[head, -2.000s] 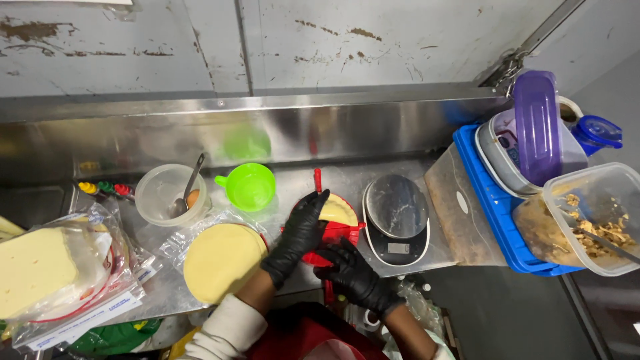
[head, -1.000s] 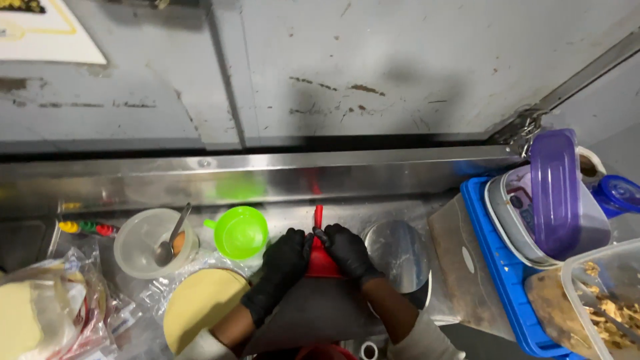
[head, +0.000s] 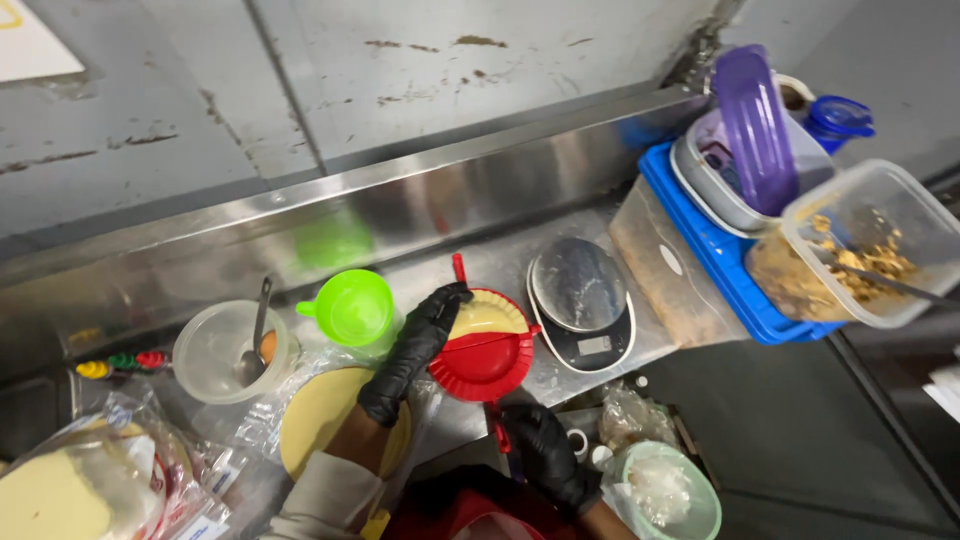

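Observation:
A red plastic dumpling press [head: 484, 367] lies unfolded on the steel counter, one handle toward the wall, the other toward me. Folded pale dough [head: 487, 313] rests in its far half; the near half is bare. My left hand [head: 420, 341], black-gloved, has its fingertips at the dough's left edge, by the far handle; whether they pinch it cannot be told. My right hand [head: 544, 450], also gloved, is beside the near handle, its grip unclear. Left of the press lie round yellow dough sheets [head: 322, 412], partly under my left forearm. A digital kitchen scale [head: 581, 304] stands to the right.
A green cup [head: 354, 307] and a clear tub [head: 217, 352] with a spoon [head: 259, 337] stand at the left, near bagged dough [head: 56, 495]. On the right, a blue-lidded bin [head: 720, 262] carries a purple lid [head: 754, 127] and a tub of brown filling [head: 870, 255]. A green bowl [head: 667, 487] sits below counter level.
One second ago both hands were together at the closed press's handles. Now the press is unfolded with the dough showing folded, and my right hand has moved down toward me.

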